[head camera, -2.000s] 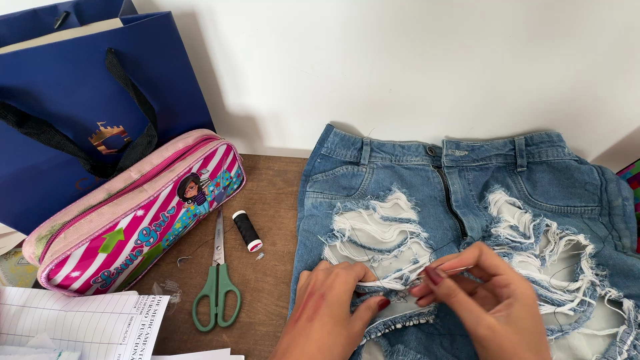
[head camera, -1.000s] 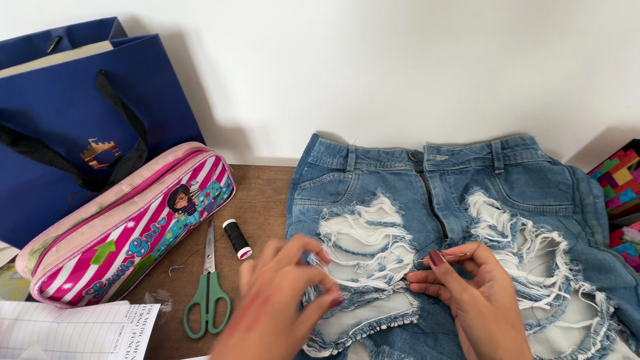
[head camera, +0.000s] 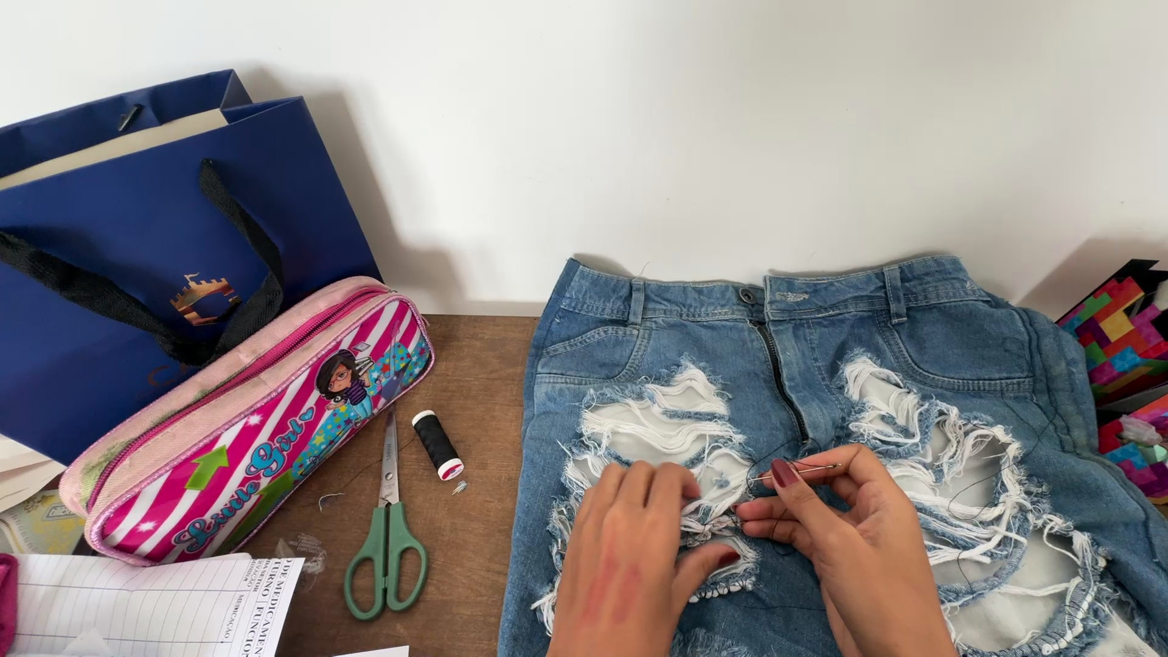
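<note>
Ripped blue denim shorts (head camera: 693, 333) lie spread out, with frayed white threads across the holes. My right hand (head camera: 844, 538) pinches a sewing needle (head camera: 812, 467) between thumb and finger, just below the zipper; dark thread trails over the denim. My left hand (head camera: 630, 552) rests on the frayed hole at the left, fingers bent over the white threads and thumb apart. Whether it grips any fabric is not clear. Green-handled scissors (head camera: 385, 547) and a spool of black thread (head camera: 438, 445) lie on the wooden table to the left.
A pink striped pencil case (head camera: 265, 429) leans near a blue paper bag (head camera: 173, 265) at the left. Printed sheets (head camera: 146, 602) lie at the lower left. Colourful blocky-patterned objects (head camera: 1122, 338) stand at the right edge. A white wall (head camera: 639, 119) rises behind the shorts.
My left hand lifted off the denim a second ago and is now back down over the frayed left hole. My right hand still holds the needle, which now points leftward in plain sight.
</note>
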